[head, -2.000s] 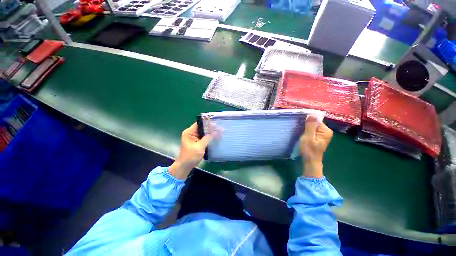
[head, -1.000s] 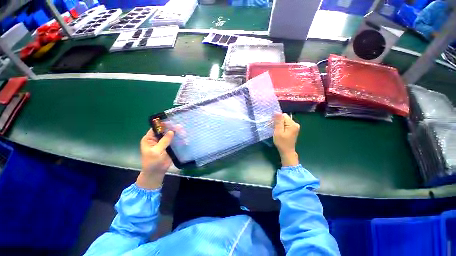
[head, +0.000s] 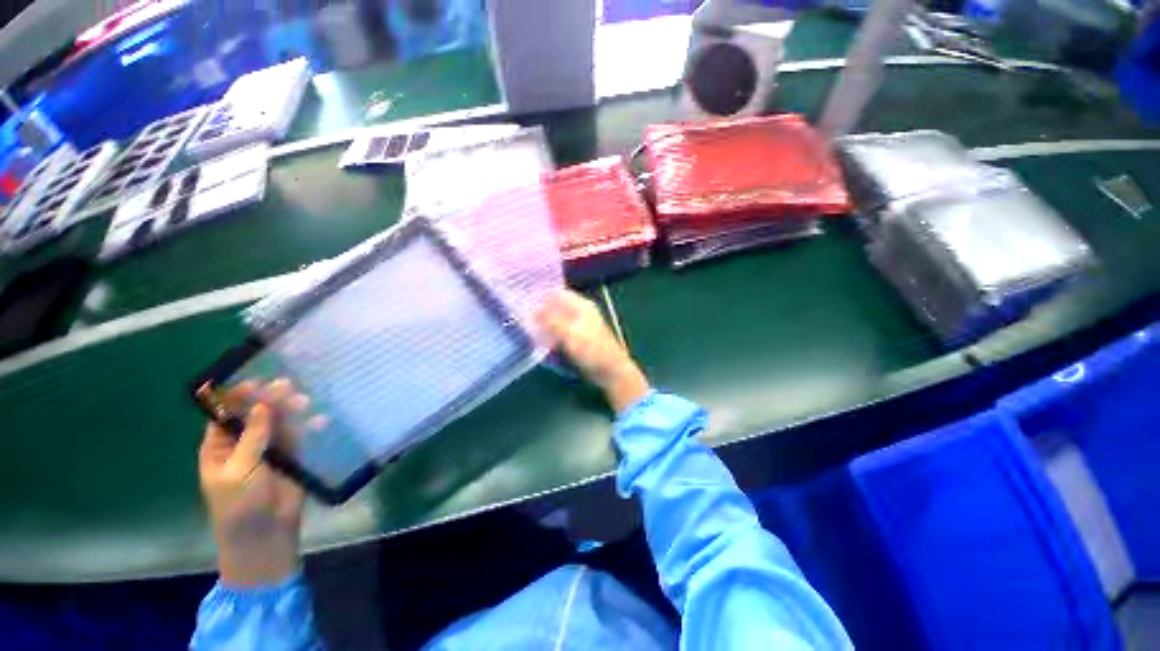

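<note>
A touch panel (head: 382, 343) with a black border and a see-through middle is held tilted above the green bench. My left hand (head: 255, 464) grips its lower left corner beside a small orange flex cable (head: 214, 397); fingers show through the pane. A thin, clear to pinkish bubble wrap sheet (head: 509, 248) lies along the panel and sticks out past its right end. My right hand (head: 583, 337) is closed at the sheet's lower right, by the panel's right corner. The picture is somewhat blurred.
Behind are stacked red bubble wrap (head: 744, 165), clear bubble wrap (head: 464, 165) and silvery wrapped stacks (head: 980, 235) on the bench (head: 751, 356). A round black-faced device (head: 725, 76) and white block (head: 545, 51) stand at the back. Blue totes (head: 973, 521) sit at lower right.
The view has swung right, so the stacks appear further left and the blue totes show more. The panel is tilted more steeply, with the bubble wrap extending past its right end.
</note>
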